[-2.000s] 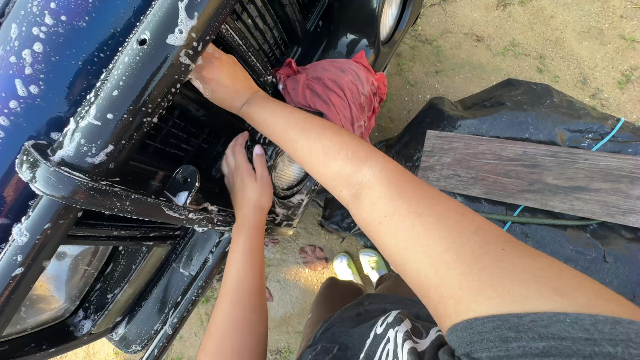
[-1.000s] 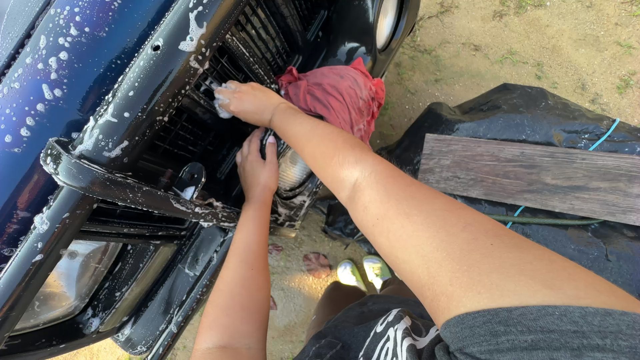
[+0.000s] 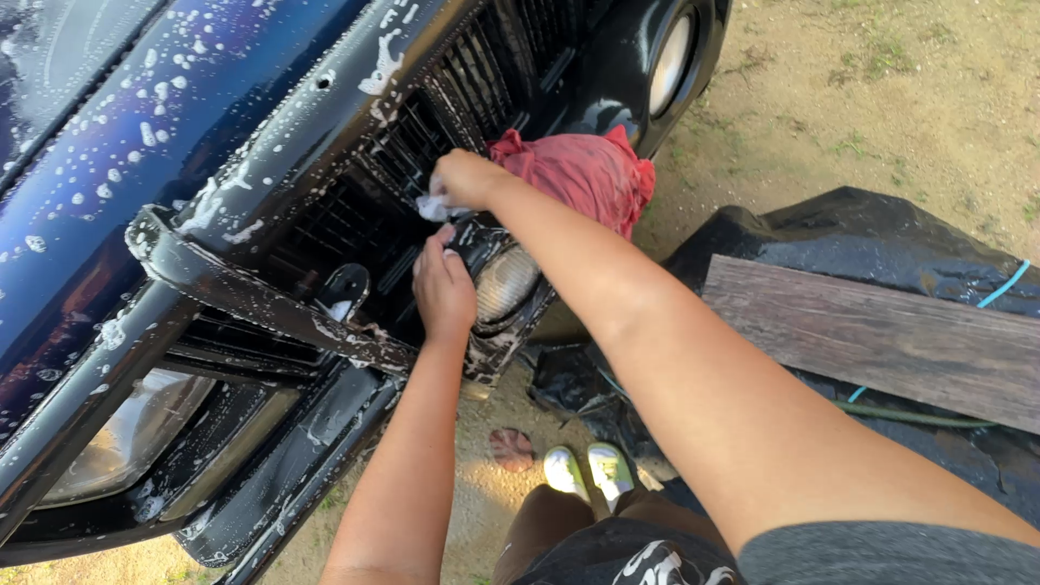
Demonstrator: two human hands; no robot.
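Note:
My right hand (image 3: 467, 180) is closed on a soapy white cloth or sponge (image 3: 439, 208), mostly hidden by the fingers, at the black slatted grille (image 3: 410, 138) of a dark blue vehicle. Just below it, my left hand (image 3: 444, 288) rests with its fingers against the black frame beside a fog lamp (image 3: 505, 284); whether it holds anything cannot be seen. White suds dot the black bull bar (image 3: 268, 171) and the blue hood (image 3: 162, 122). A wet red cloth (image 3: 581, 175) is draped over the bar just beyond my right forearm.
A curved bar bracket (image 3: 268, 301) juts out left of my hands. The vehicle's headlight (image 3: 130, 431) is at lower left, another round lamp (image 3: 673, 65) at the top. On the right, a wooden plank (image 3: 877, 333) lies on black plastic sheeting (image 3: 861, 227) over sandy ground.
My right hand has moved down from the upper part of the grille, nearer my left hand, and white suds or cloth now show at its fingers. The left hand stays near the fog lamp.

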